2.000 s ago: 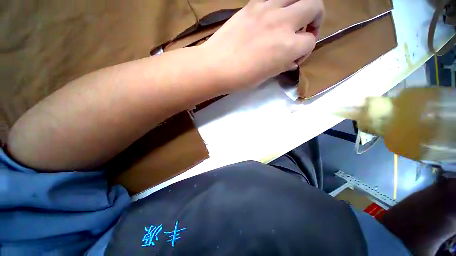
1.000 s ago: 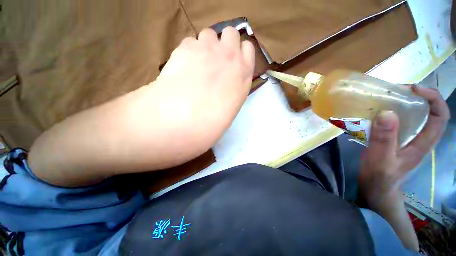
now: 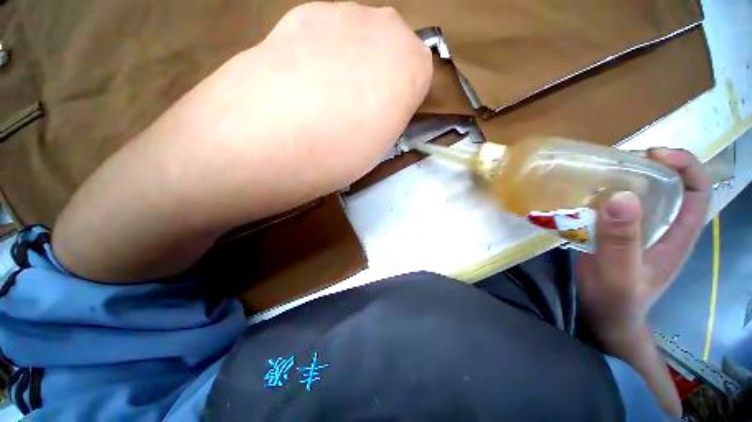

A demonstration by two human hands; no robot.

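A brown bag body panel (image 3: 569,41) lies in front of me, with a cut-out at its near edge. My right hand (image 3: 631,264) holds a clear glue bottle (image 3: 561,169) of yellowish liquid, tilted left, its nozzle tip at the edge of the cut-out beside my left wrist. My left hand (image 3: 354,58) lies over the panel at the left side of the cut-out; its fingers are hidden behind the back of the hand. Whitish strips (image 3: 435,43) show along the cut-out's edges. A brown lower flap (image 3: 305,255) lies under my left forearm.
The white worktable (image 3: 420,218) shows through the cut-out and along the near edge. My dark apron (image 3: 412,354) is just below that edge. A narrow brown strip (image 3: 21,121) lies on the panel at the far left. Grey floor with a yellow line is at the right.
The bottle came in from the right, reached the cut-out corner, and its nozzle has since moved slightly left and down. My left hand has moved left from the right flap, turning its fingers out of sight.
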